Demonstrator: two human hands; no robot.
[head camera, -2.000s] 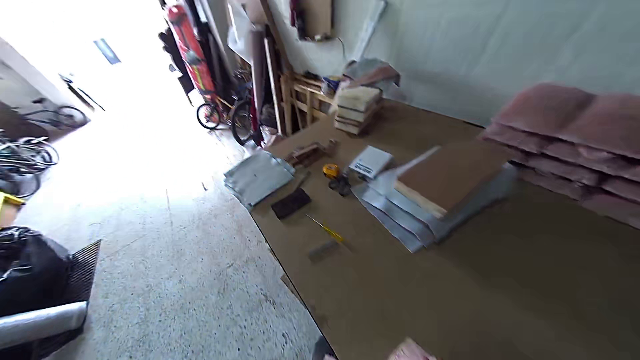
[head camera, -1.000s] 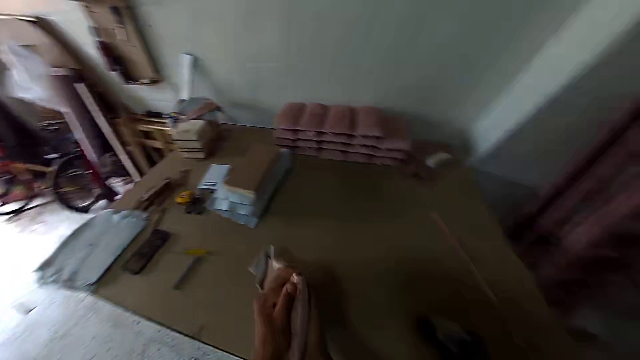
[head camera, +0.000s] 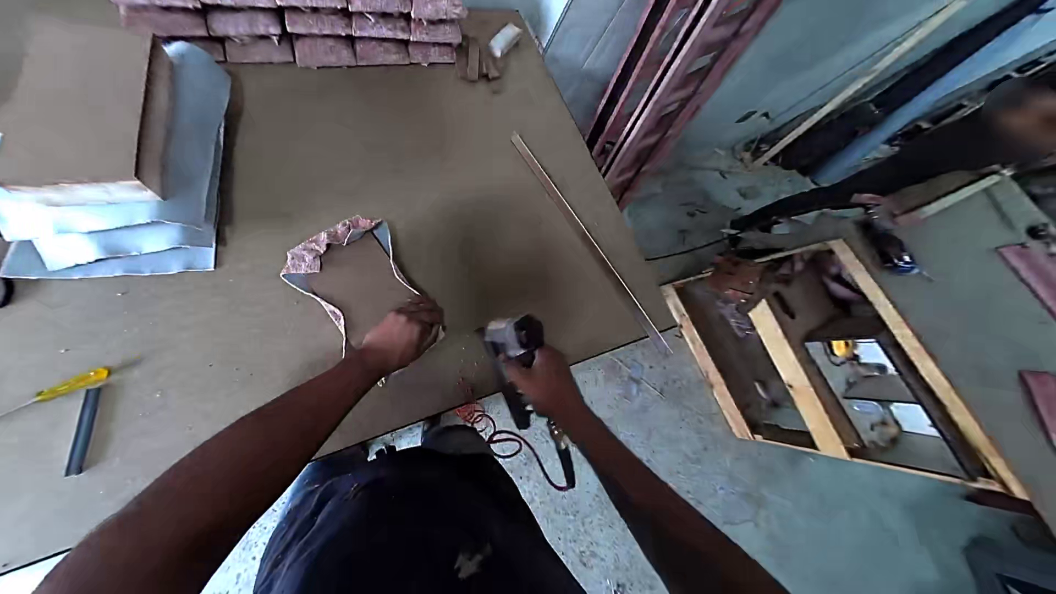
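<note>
My left hand (head camera: 406, 334) grips the near right edge of a small panel (head camera: 355, 276) with patterned fabric folded over its rim, lying on the brown-covered table. My right hand (head camera: 546, 381) is closed around the handle of a pneumatic stapler (head camera: 510, 355) at the table's front edge, a short way right of the panel. A red coiled air hose (head camera: 503, 441) hangs below the tool. At the left lie a screwdriver with a yellow handle (head camera: 74, 384) and a dark bar (head camera: 83, 431).
Brown boards (head camera: 78, 107) rest on grey fabric sheets (head camera: 186, 165) at the back left. Stacked reddish cushioned pieces (head camera: 322, 33) stand behind. A thin strip (head camera: 577, 223) lies along the right edge. A wooden frame (head camera: 792, 371) and a person (head camera: 932, 161) are at the right.
The view has swung right and down. My right hand now holds the stapler, and my left hand is on the fabric-edged panel, which lies on the table.
</note>
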